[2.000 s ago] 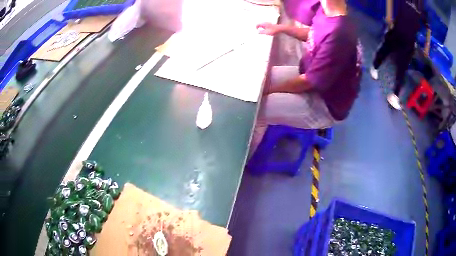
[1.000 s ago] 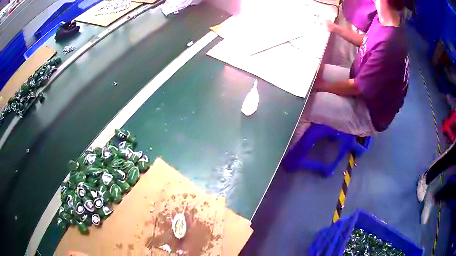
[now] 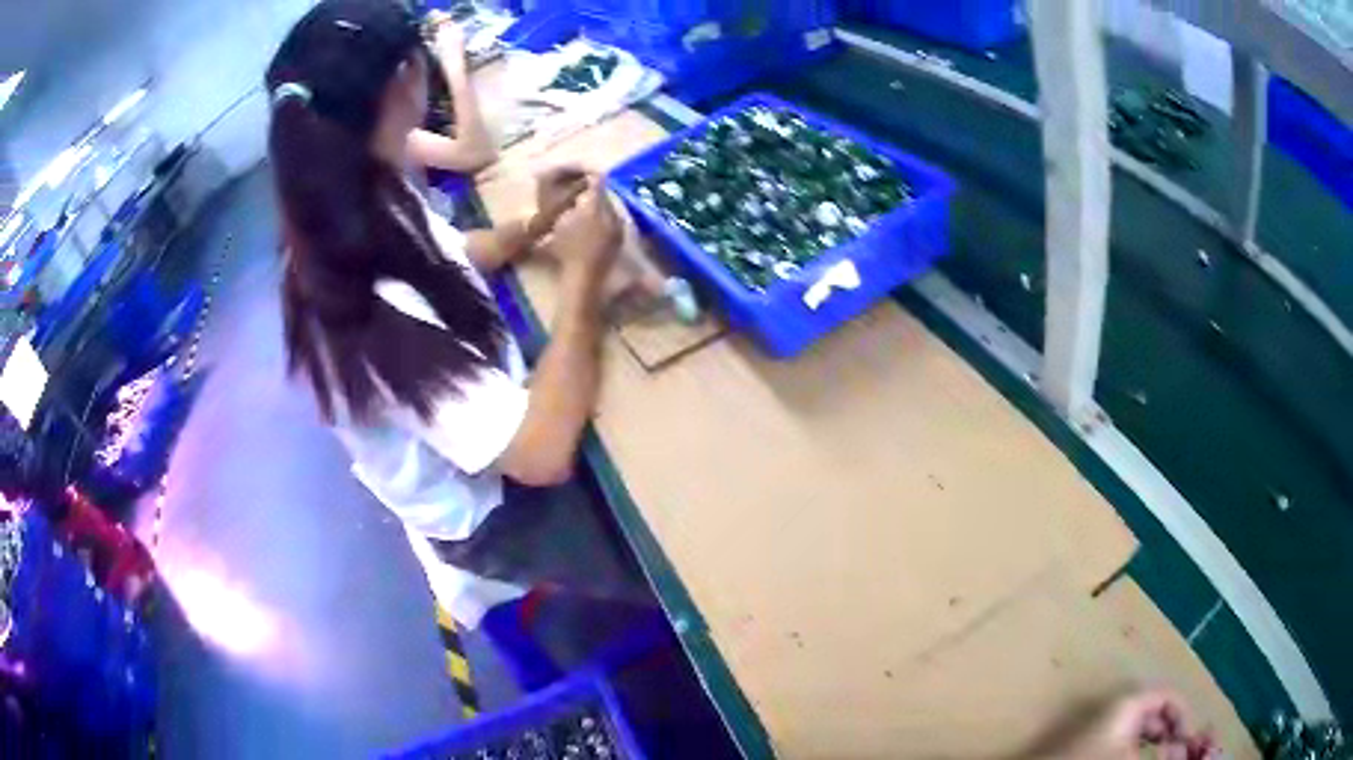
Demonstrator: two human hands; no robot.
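Observation:
A blurred hand, seemingly my left hand, is at the bottom right over the cardboard bench cover. Its fingers look curled and are cut by the lower edge; whether they hold anything cannot be told. My right hand is out of the picture. A few small green parts lie at the bottom right corner, beside the hand.
A blue crate heaped with green parts stands on the cardboard. A person in a white top sits at the bench on the left, hands near a small cardboard pad. A white post rises at the bench's far edge. Another blue crate is below.
The view has swung to another stretch of the bench. The glue cup, its stained cardboard and the person in purple are out of view. A hand has come in at the bottom right.

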